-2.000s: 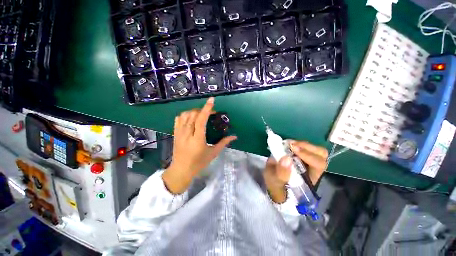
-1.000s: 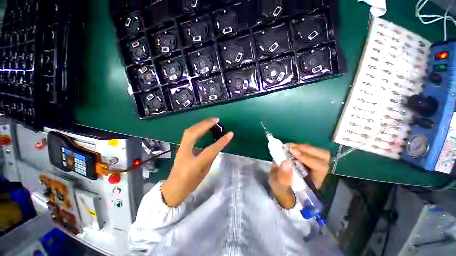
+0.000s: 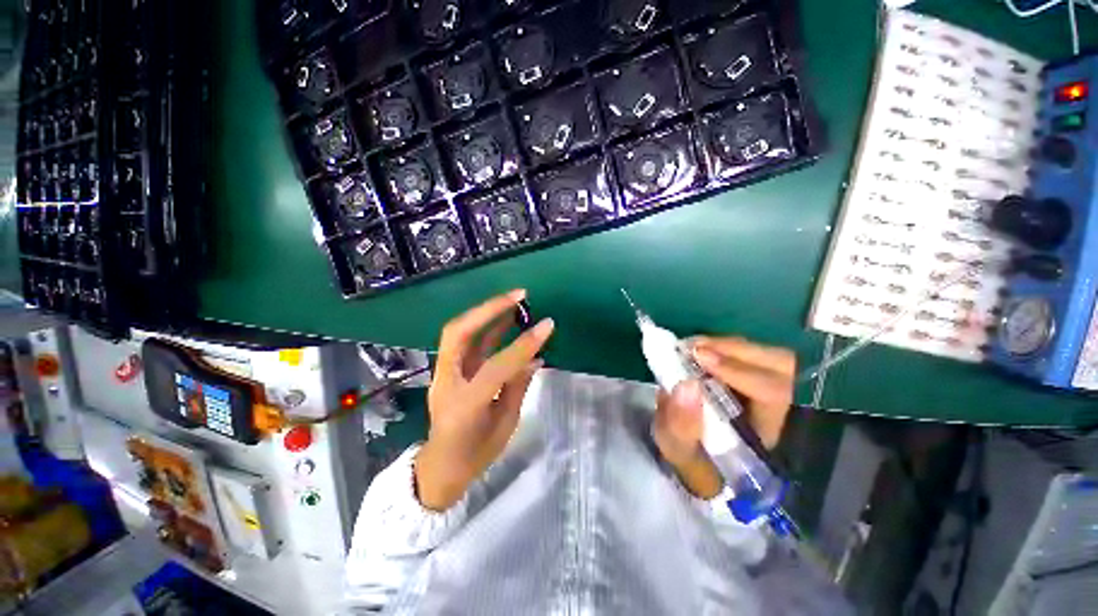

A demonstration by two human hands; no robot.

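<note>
My left hand (image 3: 479,391) holds a round black disc (image 3: 523,315) between thumb and forefinger at the bench edge. The disc is turned nearly edge-on, so its face is mostly hidden. My right hand (image 3: 728,403) is closed around a dispensing syringe (image 3: 666,357) with a white front, clear barrel and blue rear fitting. Its thin metal needle points up and left, a short way right of the disc and not touching it. A black blister tray (image 3: 564,244) lies tilted behind my hands, with a disc in each front-row pocket.
Stacked black trays (image 3: 154,205) stand at the left. A white panel with small metallic pieces (image 3: 915,193) and a blue controller (image 3: 1080,199) are at the right. A thin hose crosses the panel. A white machine with a keypad display (image 3: 207,403) is at lower left.
The disc, first seen face-up in my left hand, is now nearly edge-on, with my thumb and forefinger closer together. The syringe stays in my right hand. The whole view has shifted.
</note>
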